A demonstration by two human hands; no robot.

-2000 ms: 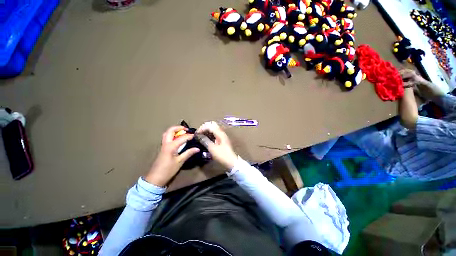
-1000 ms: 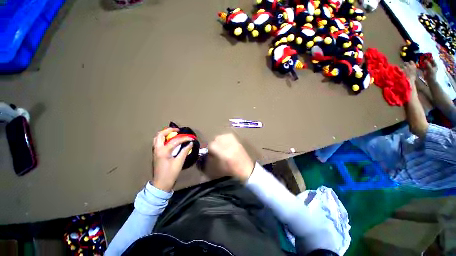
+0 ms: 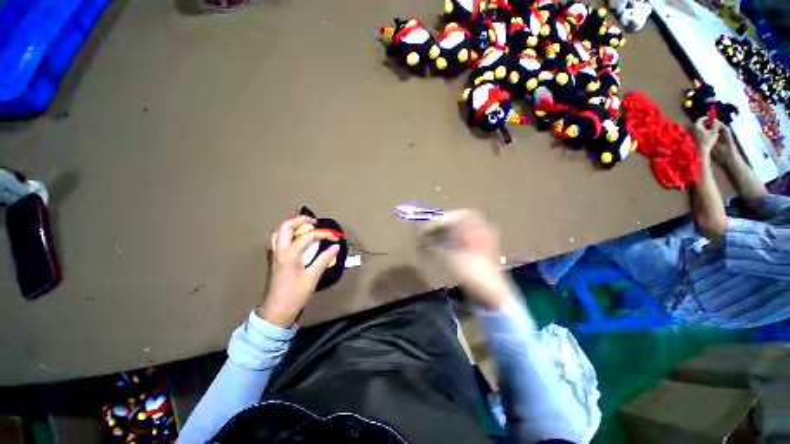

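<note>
My left hand (image 3: 294,260) is closed around a black plush penguin (image 3: 333,265) on the brown table. The penguin shows a red band, a bit of white and yellow, and a white label (image 3: 352,260) at its right side. A thin dark thread (image 3: 372,253) runs from the toy to the right. My right hand (image 3: 461,245) is blurred, raised away from the toy, near the slim white-and-purple packet (image 3: 417,212). What its fingers hold cannot be made out.
A heap of penguins (image 3: 537,65) lies at the far side, with red scarf pieces (image 3: 663,143) beside it. A phone (image 3: 33,246) lies at the left, a blue tray (image 3: 43,52) at the far left corner. Another person's hands (image 3: 712,139) work at the right.
My right hand has moved from the penguin out to the right. My left hand still holds the toy, and the thread now shows. The other person's hands have shifted.
</note>
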